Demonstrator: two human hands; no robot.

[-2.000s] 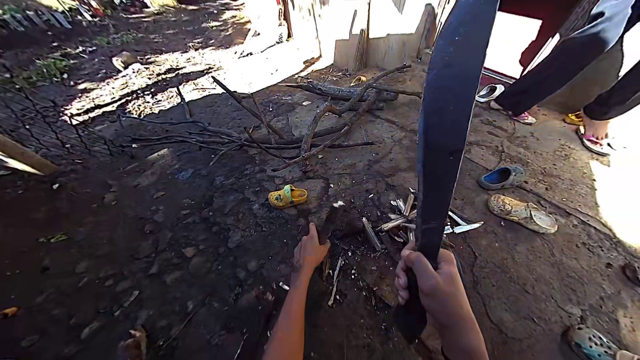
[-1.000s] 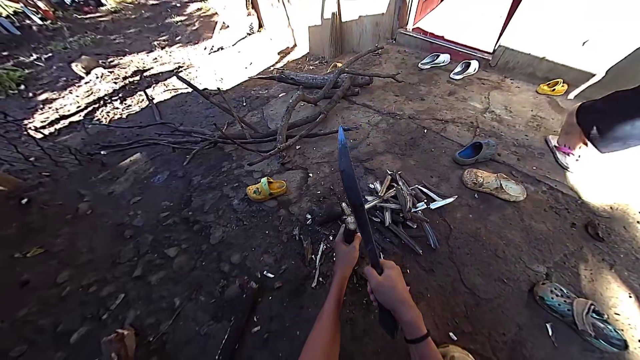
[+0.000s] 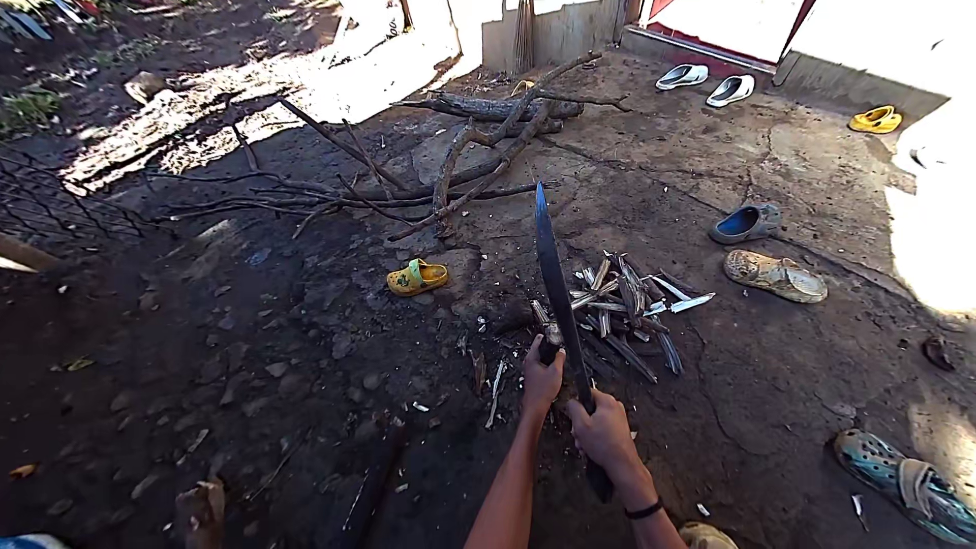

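A machete (image 3: pixel 559 286) with a long dark blade is gripped by my right hand (image 3: pixel 606 435), its tip pointing up and away from me. Close by on its left, my left hand (image 3: pixel 543 380) holds a short piece of wood (image 3: pixel 550 339) by its near end. The blade passes just right of that piece; whether they touch I cannot tell. Split sticks of firewood (image 3: pixel 629 293) lie in a loose pile on the ground, beyond and right of my hands.
Long dry branches (image 3: pixel 457 187) lie across the ground ahead. A yellow clog (image 3: pixel 417 277) is left of the woodpile. Grey (image 3: pixel 747 223), tan (image 3: pixel 775 275) and patterned clogs (image 3: pixel 903 480) are at the right. White shoes (image 3: pixel 682 76) stand near the doorway; wire mesh (image 3: pixel 61 198) is at far left.
The machete was raised upright two seconds ago and is now low beside the wood in my left hand. The person's legs at the upper right have gone from view.
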